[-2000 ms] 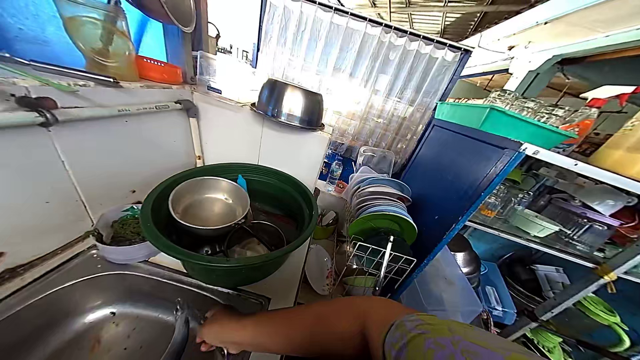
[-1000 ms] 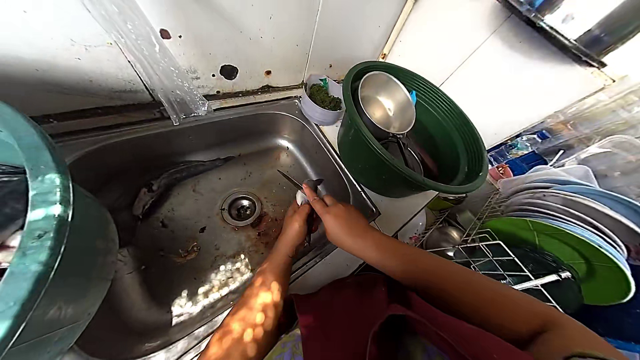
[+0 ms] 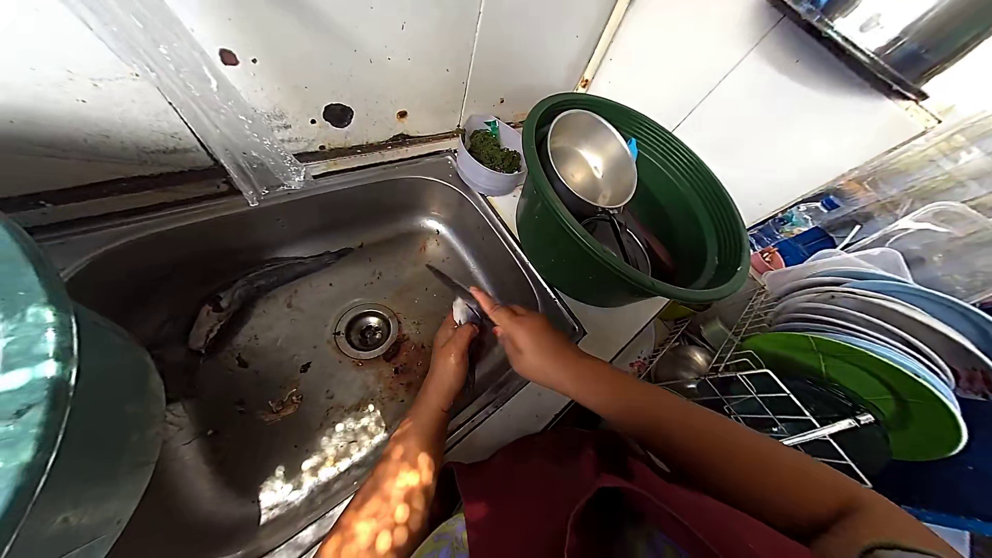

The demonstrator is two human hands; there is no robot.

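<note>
Over the right side of the stainless steel sink (image 3: 279, 380), my left hand (image 3: 452, 353) grips a dark fish (image 3: 465, 312) whose pale part shows above the fingers; its dark body hangs below, partly hidden. My right hand (image 3: 531, 337) is closed on a knife, its dark blade (image 3: 449, 281) pointing up and left, touching or very near the fish. The knife's handle is hidden in the palm. Another dark fish (image 3: 263, 288) lies in the sink, left of the drain (image 3: 366, 331). Reddish stains and small scraps are on the sink floor around the drain.
A large green tub (image 3: 542, 232) with a metal pot (image 3: 593, 159) stands right of the sink, beside a white bowl (image 3: 487, 177) of dark green stuff. A teal bucket (image 3: 116, 418) is at left. Plates (image 3: 868, 310) stand in a wire rack (image 3: 775, 418) at right.
The view has swung down and left since the oldest frame. Since one second ago, both hands have stayed over the sink's right side, holding the fish and knife.
</note>
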